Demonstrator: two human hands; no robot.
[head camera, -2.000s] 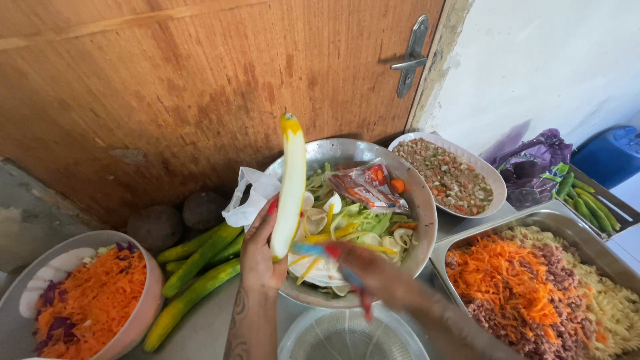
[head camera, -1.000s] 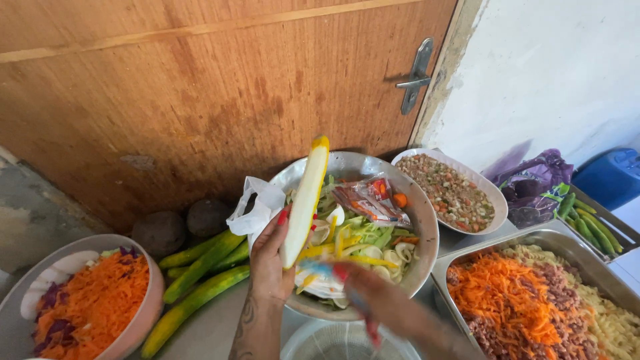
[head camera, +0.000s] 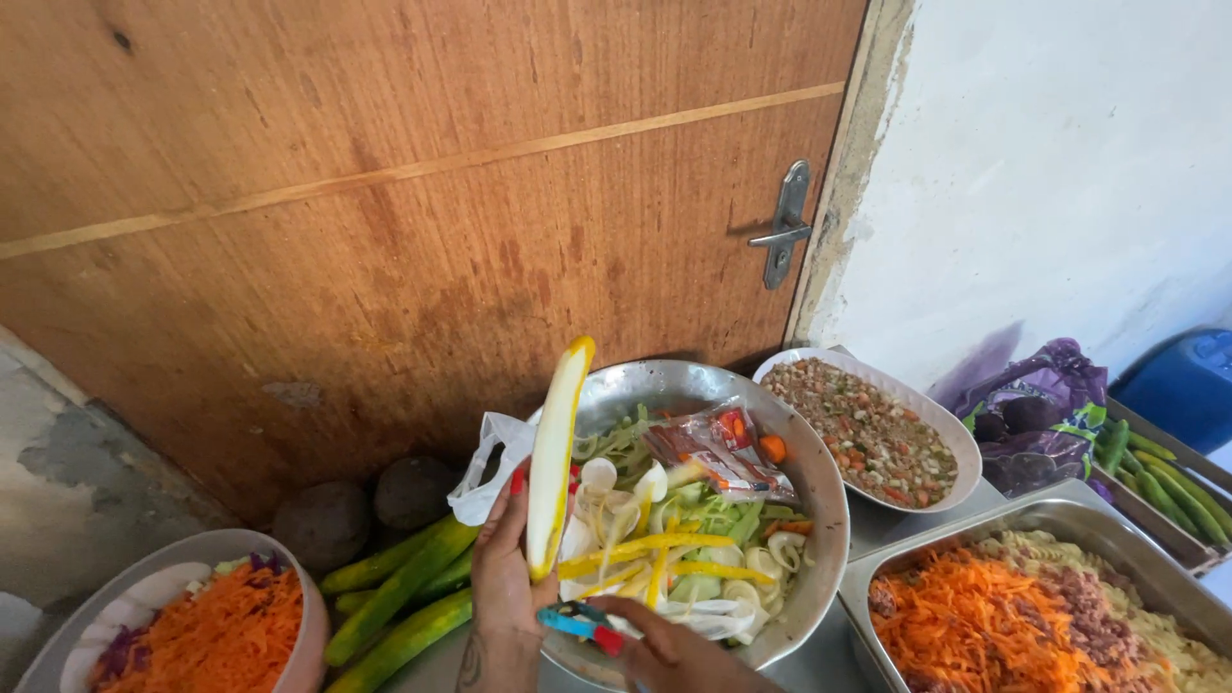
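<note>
My left hand (head camera: 510, 558) grips a long, partly peeled yellow cucumber (head camera: 556, 462) upright, its pale flesh facing me and yellow skin along the edge. Just below and right of it, my right hand (head camera: 664, 640) is closed on a peeler with a blue part (head camera: 568, 624); most of its handle is hidden by the fingers. Behind both hands lies a large metal basin (head camera: 830, 500) of vegetable scraps, with yellow peel strips (head camera: 664, 553), onion pieces, green shreds and a clear plastic packet (head camera: 722, 452).
Whole yellow-green cucumbers (head camera: 414, 587) lie left of my hands. A bowl of grated carrot (head camera: 313, 616) stands far left. To the right are a dish of chopped mix (head camera: 965, 452), a steel tray (head camera: 861, 606) of carrot, meat and pasta, and a purple bag (head camera: 1039, 395). A wooden door (head camera: 433, 260) rises behind.
The view has tilted upward. My right hand has moved down along the cucumber to near its lower end. More skin is off the cucumber's upper part than two seconds ago.
</note>
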